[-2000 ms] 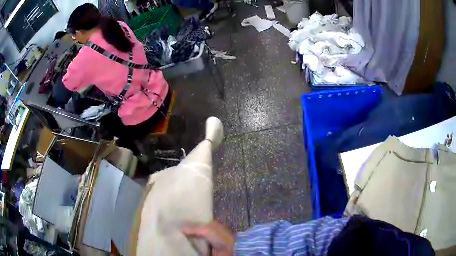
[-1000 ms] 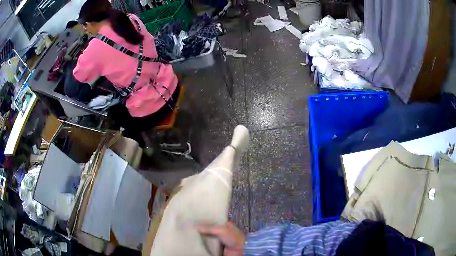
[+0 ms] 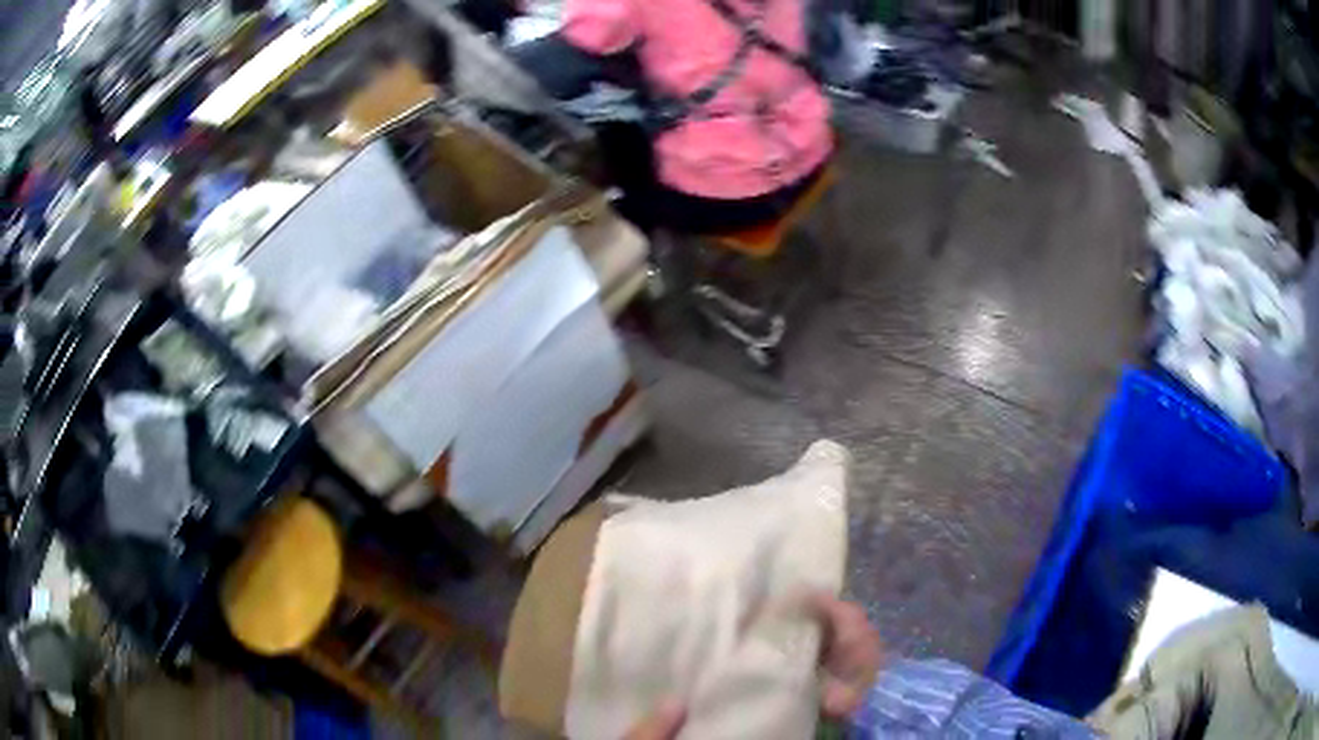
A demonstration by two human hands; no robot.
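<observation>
A bundle of beige-khaki cloth panels hangs in front of me at the bottom centre, with a browner band along its left side. My right hand grips its right edge, fingers on the cloth. My left hand shows only as a fingertip or two against the cloth at the bottom edge; the rest is cut off, so its grip cannot be told.
A box with white boards stands ahead left, a round yellow stool below it. A person in pink sits beyond. A blue crate and more khaki panels are at right. White cloth lies behind the crate.
The view has swung left and down, so the stool has come into view. The held cloth looks wider and less pointed, with its brown band showing more. Left fingers have appeared at the bottom.
</observation>
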